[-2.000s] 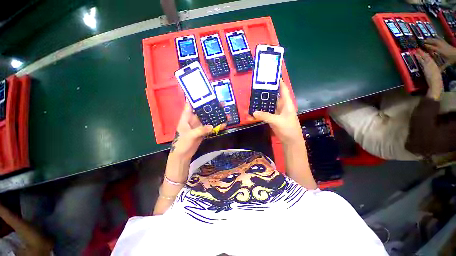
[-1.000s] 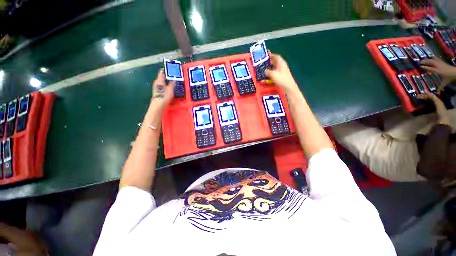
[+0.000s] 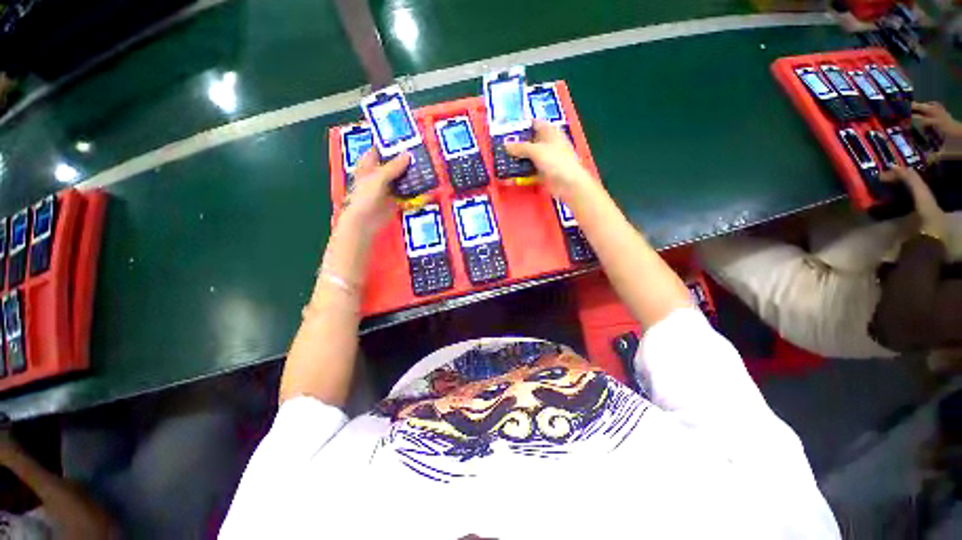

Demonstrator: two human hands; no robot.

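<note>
My left hand (image 3: 373, 192) holds a keypad phone (image 3: 399, 137) with a blue lit screen, tilted, above the upper left part of the red tray (image 3: 392, 285). My right hand (image 3: 551, 158) holds another keypad phone (image 3: 510, 118) above the upper right part of the tray, its screen lit pale blue. Yellow patches show at the fingertips under both held phones. Several other phones lie in the tray pockets, among them one phone (image 3: 461, 151) between my hands and one phone (image 3: 481, 237) in the lower row. My right forearm partly hides the phone at the lower right.
Stacked red trays (image 3: 76, 285) with phones lie at the far left of the green bench (image 3: 227, 243). At the right, a person's hands work over another red tray (image 3: 833, 137) of phones. A red bin (image 3: 599, 316) with dark phones is below the bench edge.
From one second ago, both hands have moved inward from the tray's upper corners. Each hand now holds a phone raised over the upper row, and phones lie in both upper corner pockets.
</note>
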